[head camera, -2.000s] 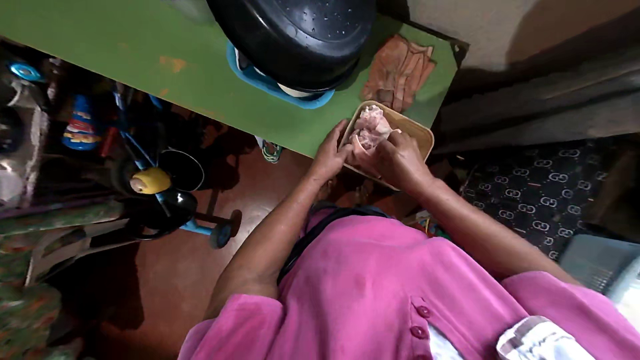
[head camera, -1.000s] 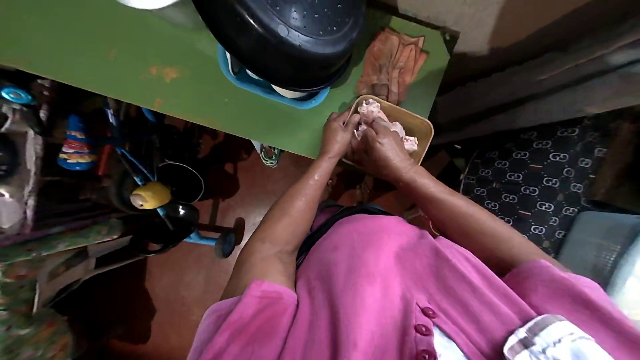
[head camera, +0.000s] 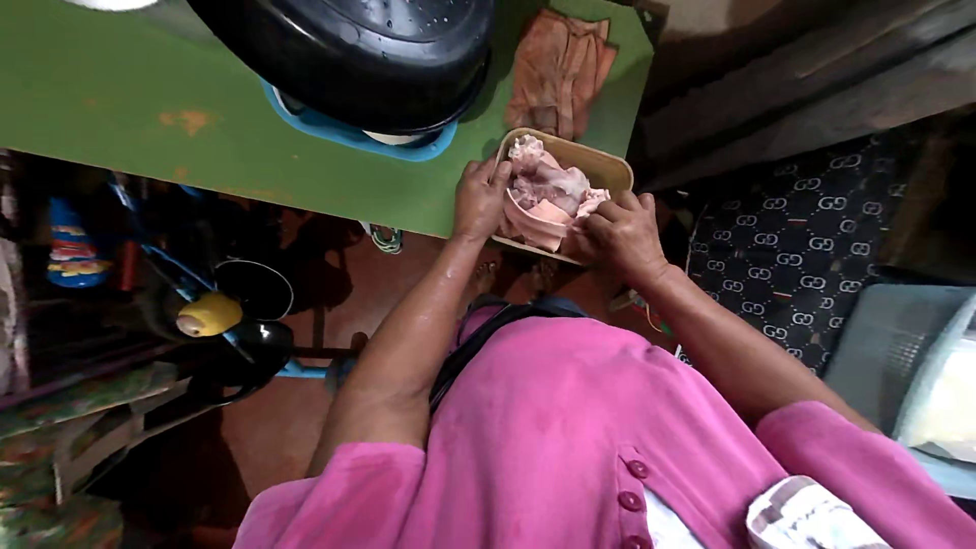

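Observation:
A tan rectangular plastic container [head camera: 602,164] sits at the front edge of the green table, with pale pink raw meat [head camera: 545,194], skin on, inside. My left hand [head camera: 480,200] grips the container's left rim, its thumb close to the meat. At the right side of the container, my right hand [head camera: 627,235] has its fingers curled at the meat's edge; whether they pinch the meat or the rim cannot be told. The right fingertips are partly hidden.
Behind the container lies a brown cloth or glove [head camera: 560,69]. A large black basin [head camera: 366,61] rests over a blue tray [head camera: 415,149] on the green table [head camera: 206,152]. A black patterned cover [head camera: 793,236] and a grey-blue plastic crate [head camera: 869,343] stand to the right.
My right hand has moved from over the meat to the container's right side, and more of the meat shows. My left hand stays at the left rim.

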